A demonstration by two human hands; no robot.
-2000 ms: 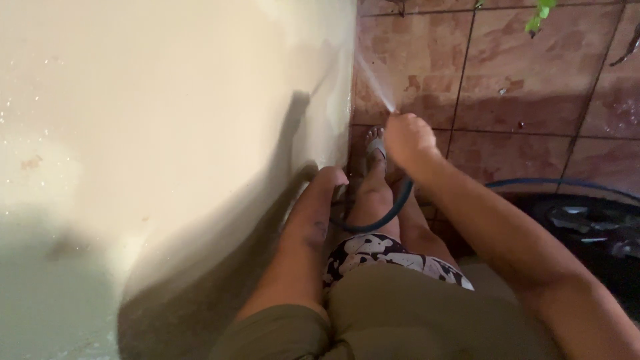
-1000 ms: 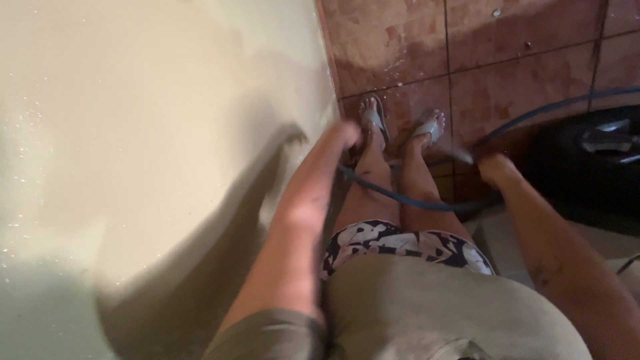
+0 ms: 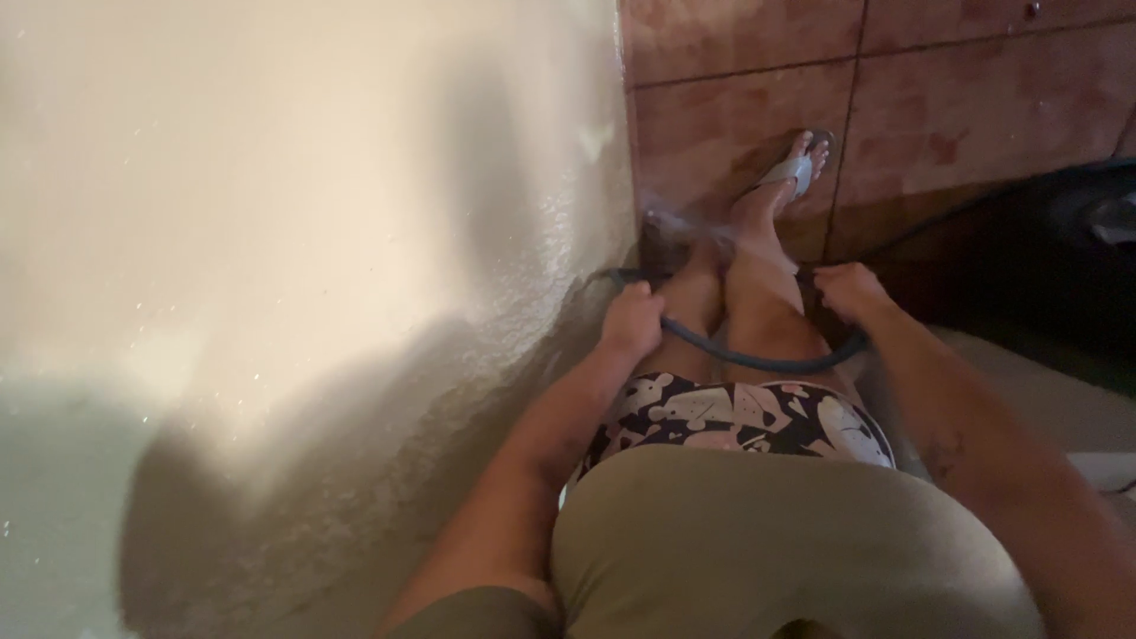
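Note:
My left hand (image 3: 635, 317) is closed around a dark blue-green hose (image 3: 754, 359) beside the pale wall. From there the hose sags in a curve across my thighs to my right hand (image 3: 850, 291), which grips its end; the fingers partly hide that end. A blurred spray of water (image 3: 688, 222) crosses in front of my shins toward the foot of the wall. The pale wall (image 3: 266, 222) fills the left half and shines wet, with water running over its surface near my left hand.
Reddish-brown floor tiles (image 3: 737, 115) with dark joints lie ahead. One foot in a light-strapped sandal (image 3: 794, 173) stands on them; the other foot is hidden. A large black object (image 3: 1047, 257), unclear in the dim light, is at the right, with a thin dark line of hose running past it.
Two seconds ago my right hand was farther forward, with the spray aimed ahead along the wall's base. Now it is back beside my right leg, and the spray crosses my shins toward the wall.

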